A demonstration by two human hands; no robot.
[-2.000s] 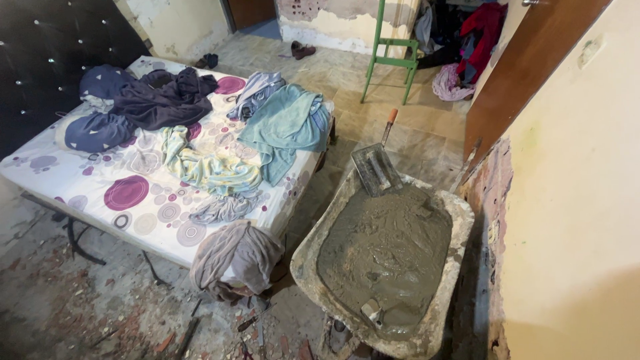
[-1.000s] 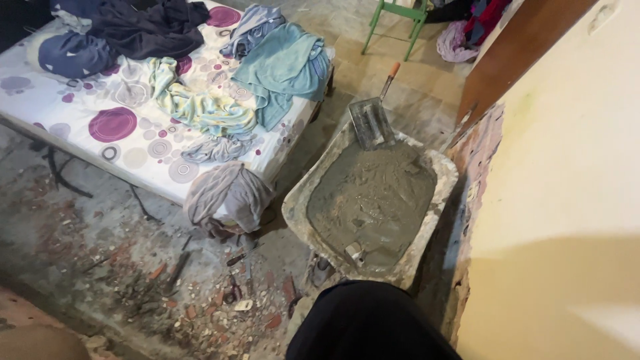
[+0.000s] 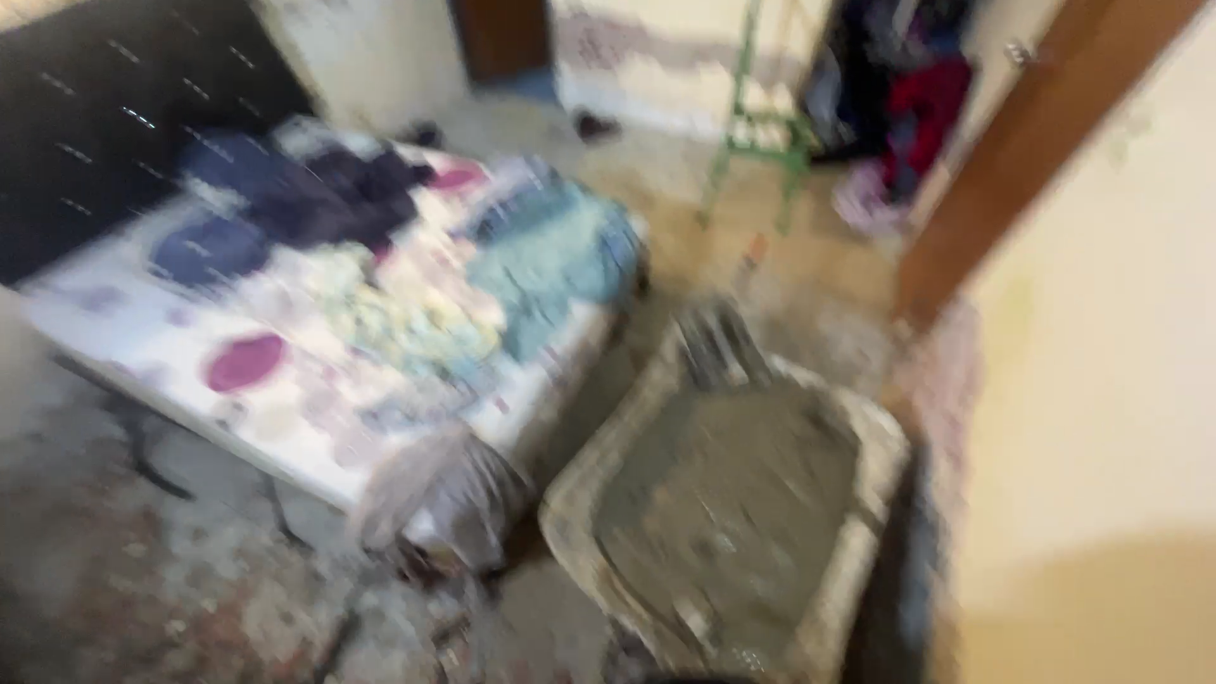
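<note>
Neither my left hand nor my right hand shows in the blurred head view. A wheelbarrow tray point(image 3: 581, 522) with a crusted rim stands at the lower right, holding wet grey mortar point(image 3: 731, 513). A shovel's metal blade point(image 3: 722, 347) rests at the tray's far end, and its orange grip point(image 3: 757, 249) points away from me. What looks like a small object pokes out of the mortar near the close end; blur hides its kind.
At left is a bed with a patterned mattress point(image 3: 313, 456), heaped with clothes point(image 3: 560, 256). A grey cloth point(image 3: 446, 494) hangs over its near corner. Rubble point(image 3: 218, 617) litters the floor. A green metal chair point(image 3: 769, 152) stands behind. The wall point(image 3: 1092, 427) runs along the right.
The view has swung up since one second ago. The dark shape that stood before the tray then is mostly out of view, with only a sliver at the bottom edge.
</note>
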